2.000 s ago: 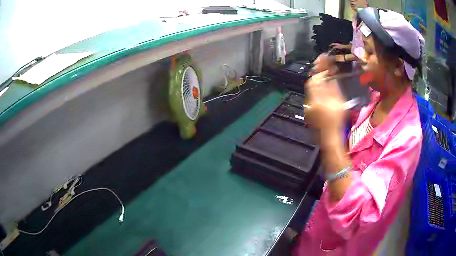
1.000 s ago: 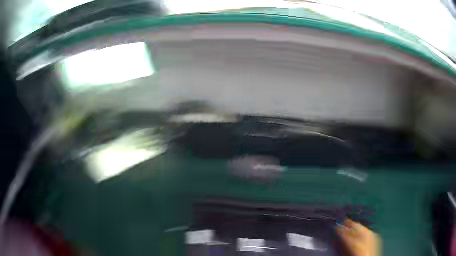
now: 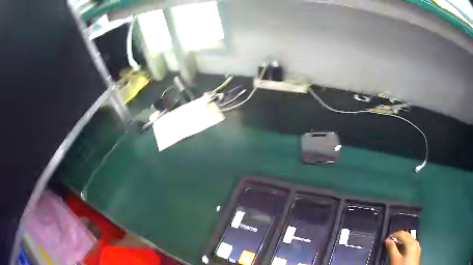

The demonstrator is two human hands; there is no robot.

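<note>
A black four-slot tray [image 3: 337,195] lies at the bottom of the head view, cut off by the lower edge. It holds several dark smartphones side by side, each with a small white label. The leftmost phone [image 3: 250,220] has a lit screen with a white block and an orange block. The rightmost phone [image 3: 404,217] is partly hidden by my right hand [image 3: 404,249], which is small and cut off at the bottom. Its fingertips are on or just above that phone, with a tiny whitish spot beside them; I cannot tell whether they hold anything. My left hand is out of the picture.
A dark rounded pad [image 3: 321,148] lies behind the tray. A white cable [image 3: 426,140] ends behind it to the right. A power strip [image 3: 282,85] stands by the wall. A paper sheet [image 3: 186,121] lies at the left, near a metal frame [image 3: 98,57]. A red stool [image 3: 129,255] is at lower left.
The view has swung from the pink-coated neighbour and stacked trays to the bench ahead. Since one second ago, more of the tray shows and the phones are clearer. My right hand stays at its right end.
</note>
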